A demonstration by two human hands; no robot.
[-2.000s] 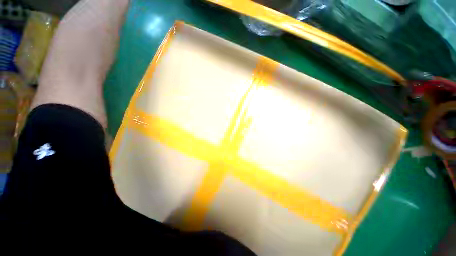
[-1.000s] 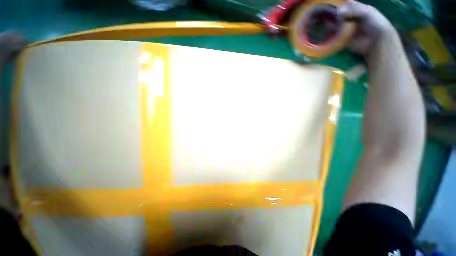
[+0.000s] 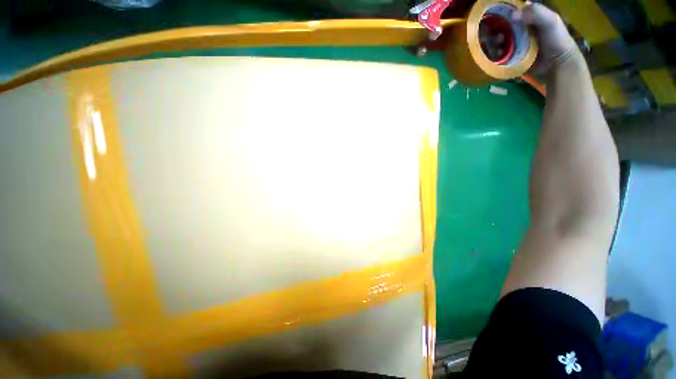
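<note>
The shipping carton (image 3: 282, 178) fills the left and middle of the view. Yellow-orange tape crosses its top face and runs down its right edge. My right hand (image 3: 550, 37) is at the upper right, closed around the tape gun (image 3: 433, 16) with its roll of packing tape (image 3: 478, 44). A long strip of tape (image 3: 244, 34) stretches from the tape gun leftward along the carton's far edge, and a narrow green gap shows between strip and carton. The strip's left end runs out of the picture. My left hand is not in view.
The glossy green floor (image 3: 482, 192) shows right of the carton, with small white scraps near the roll. Dark goods with yellow bands (image 3: 623, 52) stand at the upper right. A blue object (image 3: 634, 337) lies at the lower right. Crumpled clear plastic shows at the top left.
The view has turned and shifted right, so the carton sits further left. My left hand, at the left edge before, has left the picture. My right hand still holds the tape gun with the strip drawn out.
</note>
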